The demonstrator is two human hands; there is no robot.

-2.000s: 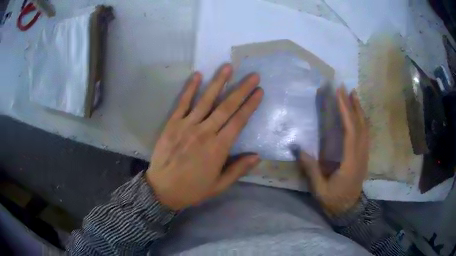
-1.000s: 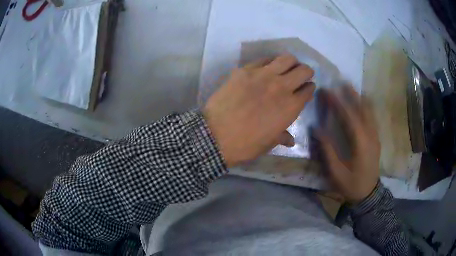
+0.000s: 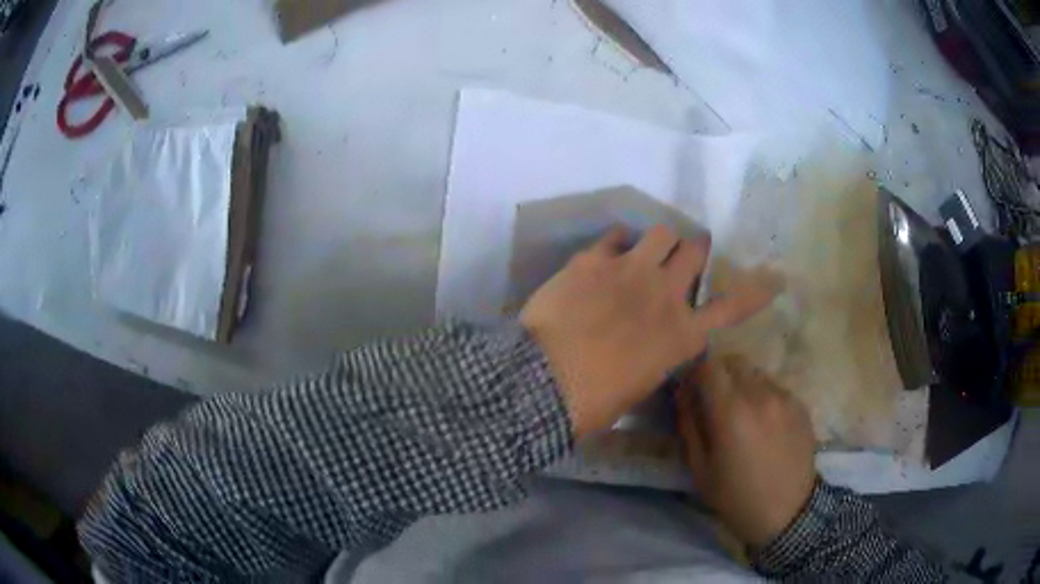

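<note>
A beige-grey pocket piece (image 3: 604,205) lies on a white sheet (image 3: 485,160); its pointed end faces away from me. The grey pocket template on it is mostly hidden by my hands. My left hand (image 3: 627,314) lies across the piece, fingers bent at its right side and thumb stretched right. My right hand (image 3: 747,439) is lower, at the near right edge, its fingertips close under my left hand. The sheet's right edge ends near my left fingers. What the fingers pinch or press there is hidden.
A steam iron (image 3: 935,291) stands on a dark iron rest (image 3: 964,428) at the right. A finished pile (image 3: 171,228) is at the left, with red-handled scissors (image 3: 97,86) beyond it. A beige fabric edge (image 3: 319,14) shows at the top. A brown scorched patch (image 3: 855,308) marks the table.
My left hand has gone from flat on the template to bent over its right side. My right hand has moved nearer and inward. The sheet's right part no longer spreads out. The view has shifted.
</note>
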